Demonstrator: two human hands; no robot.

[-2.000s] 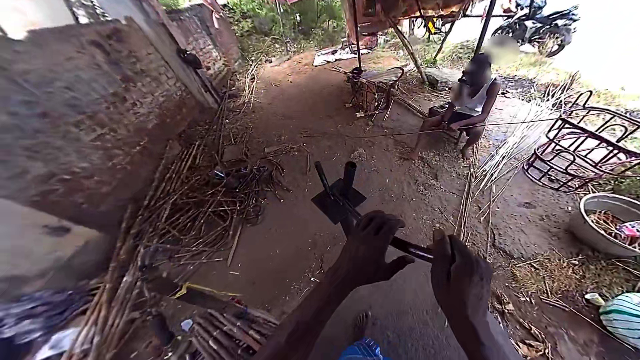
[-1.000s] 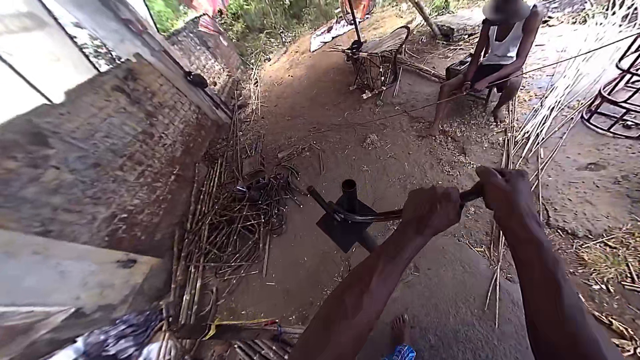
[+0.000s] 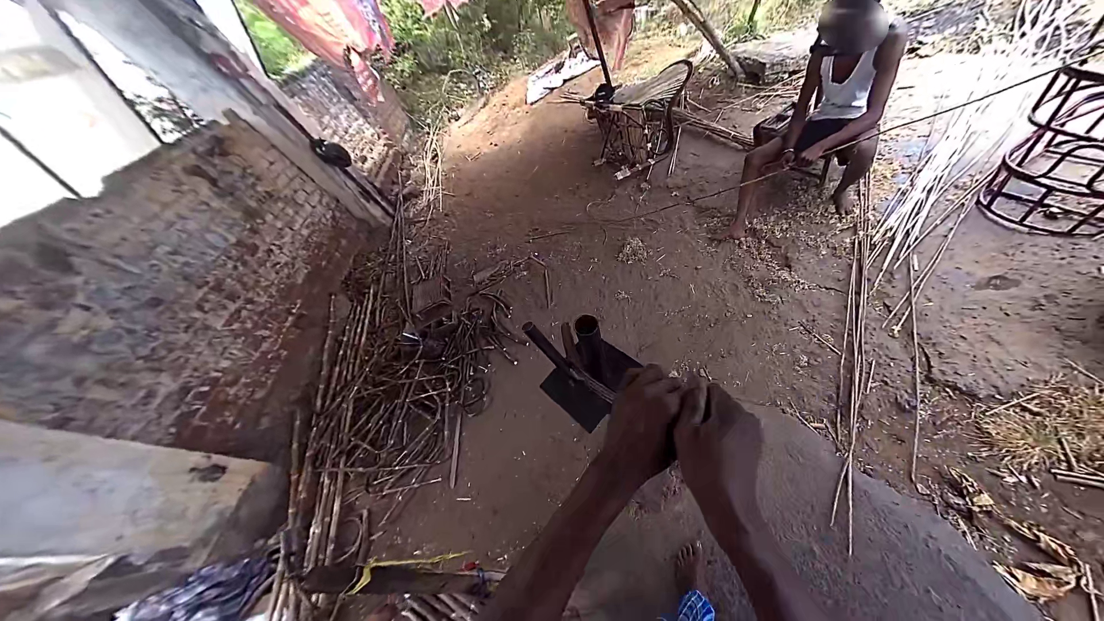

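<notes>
Close together, my left hand (image 3: 645,414) and my right hand (image 3: 711,431) are both closed around a dark cane rod (image 3: 552,349). Its far end runs up and left past a short upright black metal pipe (image 3: 588,341), which stands on a dark square plate (image 3: 573,401) over the ground. The rod's near end is hidden by my hands. Whether the rod touches the pipe cannot be told.
A heap of cane pieces (image 3: 423,379) lies left, beside a brick wall (image 3: 198,293). A seated person (image 3: 841,95) is at upper right, near long canes (image 3: 854,345) and a cane frame (image 3: 1052,164). A cane chair (image 3: 642,112) stands further back.
My hands have come down and closer together, from wider apart on the rod. The rod now points more steeply toward me. The view has shifted somewhat.
</notes>
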